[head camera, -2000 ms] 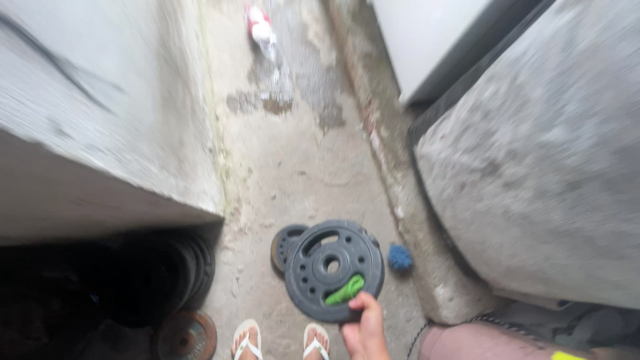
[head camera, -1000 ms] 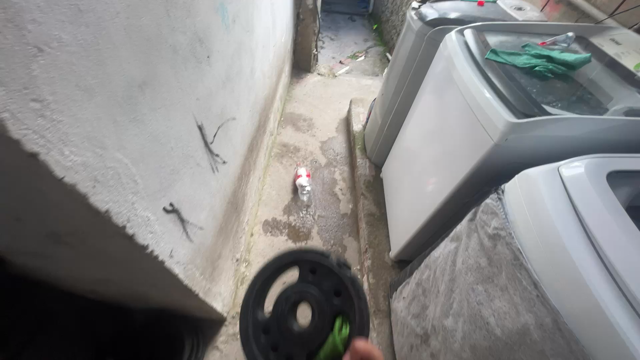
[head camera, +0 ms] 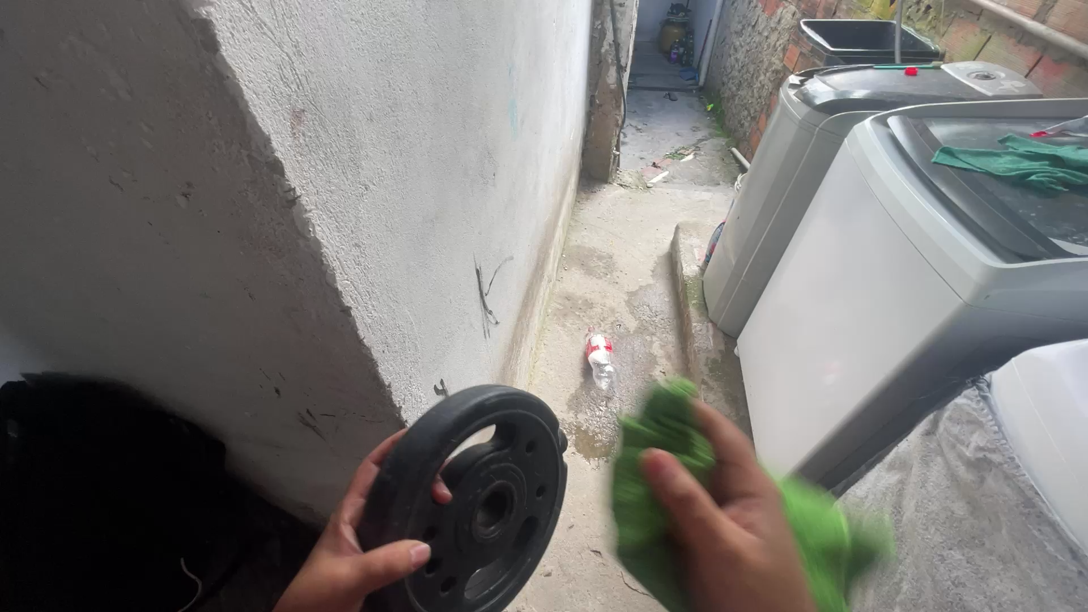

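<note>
My left hand (head camera: 361,544) grips a black weight plate (head camera: 531,501) by its left edge, with the thumb on the near face and a fingertip showing through a slot. The plate stands tilted, its round centre hole facing right. To the right of it, apart from the plate, my right hand (head camera: 722,510) is closed on a bunched green cloth (head camera: 650,476). Hand and cloth are blurred, and part of the cloth hangs out on the far side of the hand.
A rough white wall (head camera: 442,170) runs along the left. On the concrete floor lies a plastic bottle (head camera: 600,357) with a red label. Washing machines (head camera: 858,280) line the right side, one with green gloves (head camera: 1016,161) on its lid. A grey cloth cover (head camera: 926,501) hangs at the lower right.
The plate has come up from low near my feet and is now in my left hand. My right hand has left the plate and holds the green cloth, which lay against the plate before. The view has tilted up.
</note>
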